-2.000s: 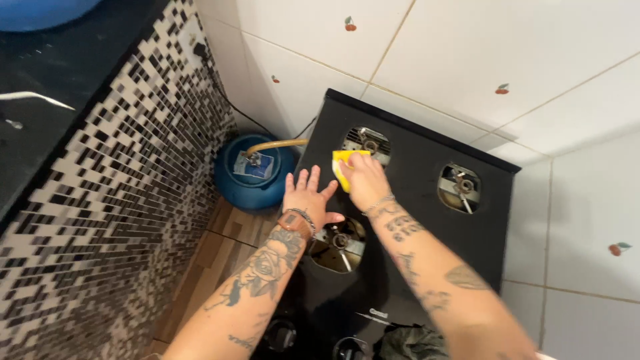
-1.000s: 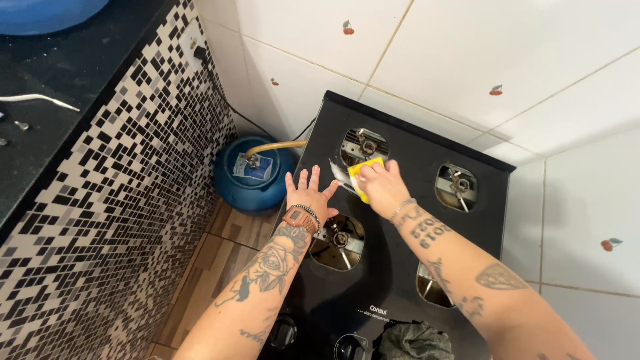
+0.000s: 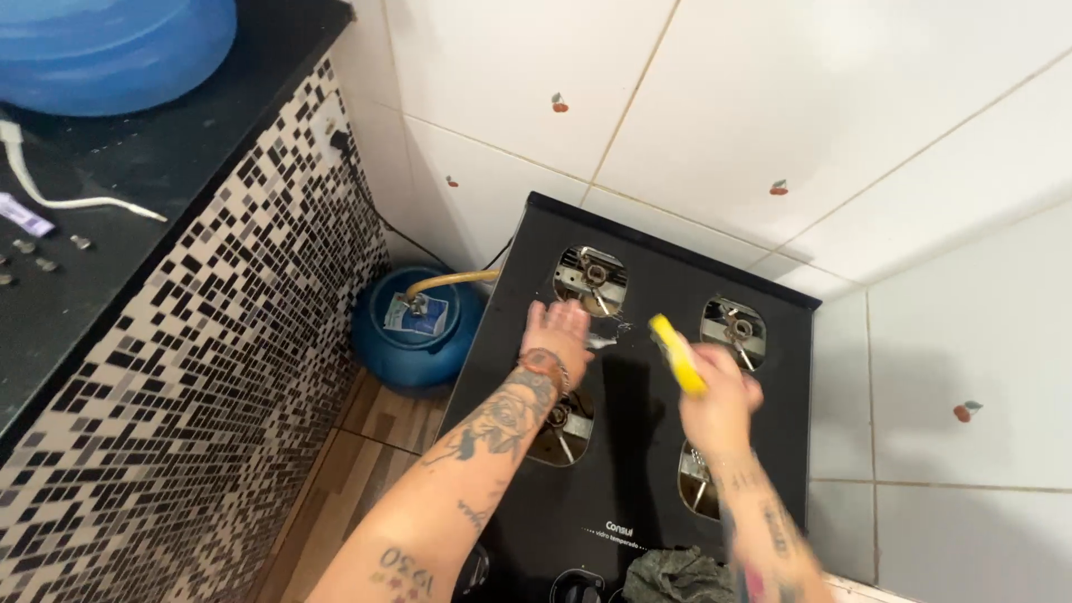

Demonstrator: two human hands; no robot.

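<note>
My right hand (image 3: 722,394) grips a yellow sponge (image 3: 680,356), held on edge over the middle of the black glass stovetop (image 3: 624,469). My left hand (image 3: 557,335) lies on the glass just below the back left burner opening (image 3: 590,280), its fingers at the rim and nothing seen in it. A whitish wet smear (image 3: 600,342) shows beside it. The back right burner opening (image 3: 734,332) is beyond my right hand. My left forearm partly covers the front left opening (image 3: 563,431), and my right wrist overlaps the front right one (image 3: 697,481).
A dark crumpled cloth (image 3: 678,578) lies at the stove's front near a knob (image 3: 578,588). Left of the stove stands a blue gas cylinder (image 3: 417,356) with a yellowish hose (image 3: 456,278). The dark counter (image 3: 167,159) bears a blue jug (image 3: 109,50), a white cable (image 3: 75,203) and small metal parts (image 3: 46,265). A tiled wall (image 3: 712,109) rises behind.
The sponge has moved right, away from the back left burner opening, in my right hand. My left hand has shifted up toward that opening, its fingers closer together than before.
</note>
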